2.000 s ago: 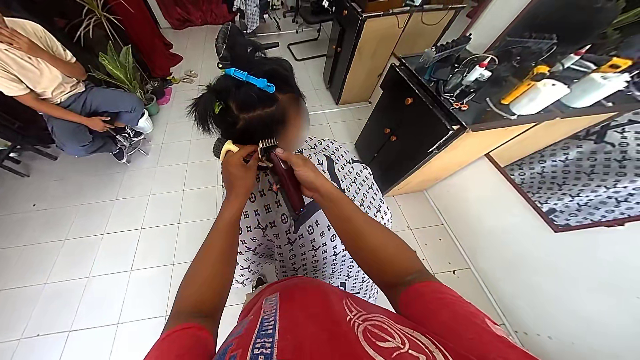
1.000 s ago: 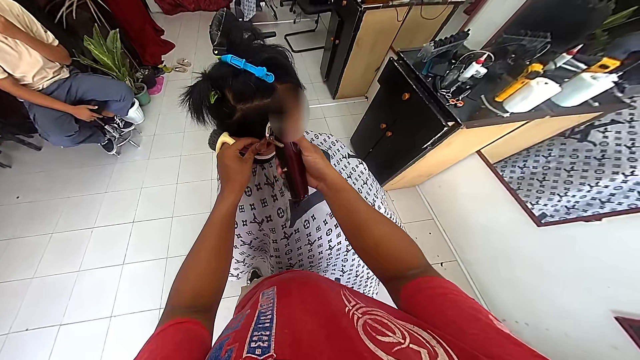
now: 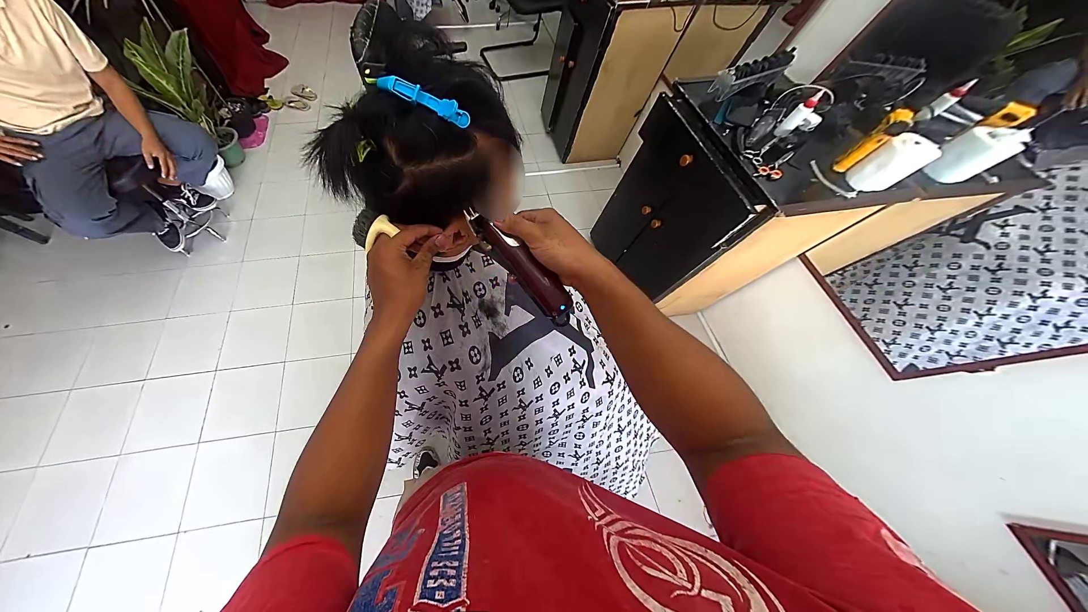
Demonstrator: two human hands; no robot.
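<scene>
A seated person in a white patterned barber cape has dark hair held up by a blue hair clip. My right hand grips a dark red hair clipper, its blade end by the hairline near the ear. At the ear, my left hand has its fingertips bent against it, and a pale yellow item, perhaps a comb or brush handle, is held in the same hand. Most of that item is hidden by the hand. Cut hair lies on the cape.
On the right, a black counter bears white bottles, scissors and a rack of clipper guards. A wall mirror is below it. Another person sits at the far left beside a potted plant.
The clipper, upright a second ago, is now tilted, its blade end toward the upper left beside the ear. My left hand remains at the ear with the pale yellow item.
</scene>
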